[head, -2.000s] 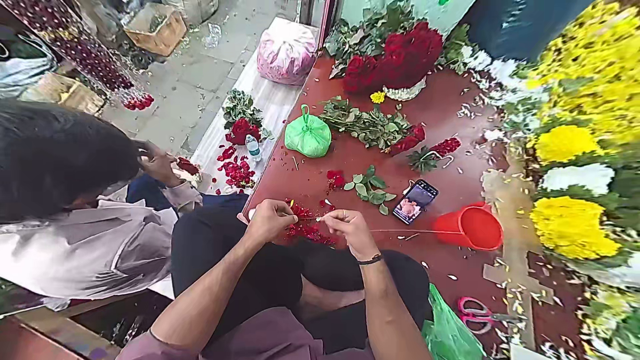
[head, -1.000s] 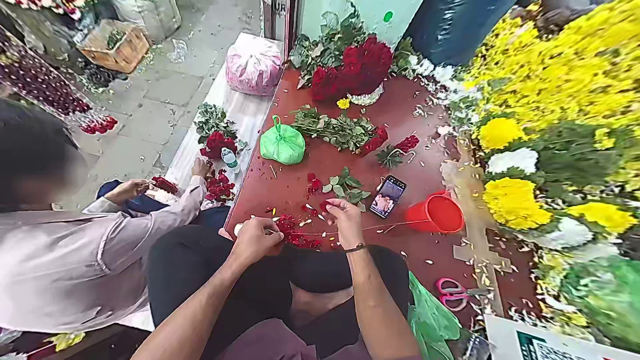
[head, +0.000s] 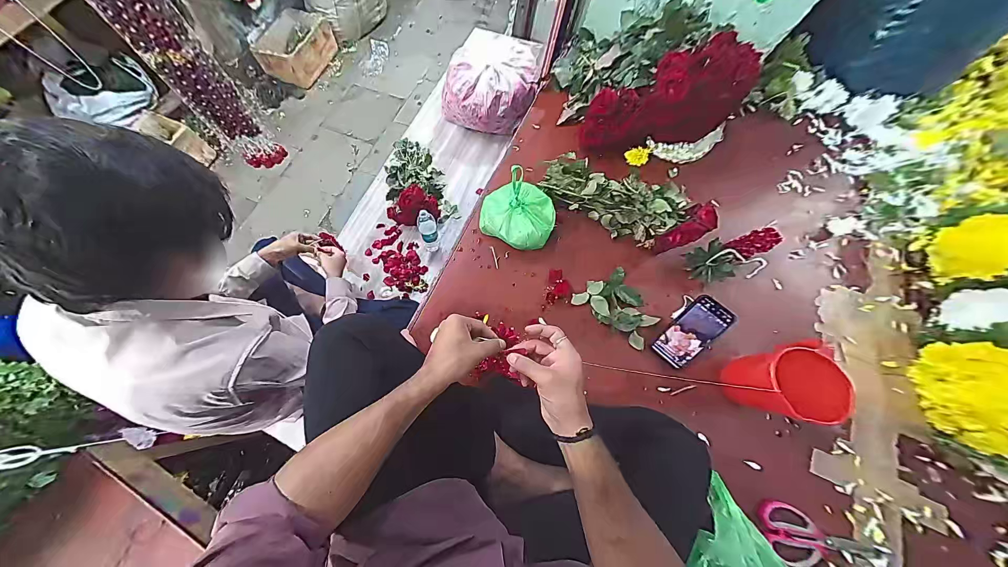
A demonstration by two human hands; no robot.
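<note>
My left hand (head: 466, 346) and my right hand (head: 549, 366) meet over a small heap of red petals (head: 496, 364). Fingertips of the left are pinched together, at the near end of a thin thread (head: 654, 376); what exactly they hold is too small to tell. A small dark red piece, seemingly a petal, sits between the right thumb and fingers. That thread runs right to a red plastic cup (head: 811, 384) lying tilted on the red surface. Rose leaves (head: 614, 305) and a smartphone (head: 693, 331) lie between the hands and the cup.
A co-worker (head: 157, 346) sits at my left, hands on red petals. Beyond are a green tied bag (head: 517, 216), red roses (head: 677, 94), a water bottle (head: 428, 230) and a bag of pink contents (head: 492, 83). Pink-handled scissors (head: 795, 535) lie at lower right; yellow flowers (head: 965, 398) line the right.
My hands, apart a second ago, have come together over the petals. The co-worker's hands have drawn closer together, away from the petal pile on the white board. The view has shifted.
</note>
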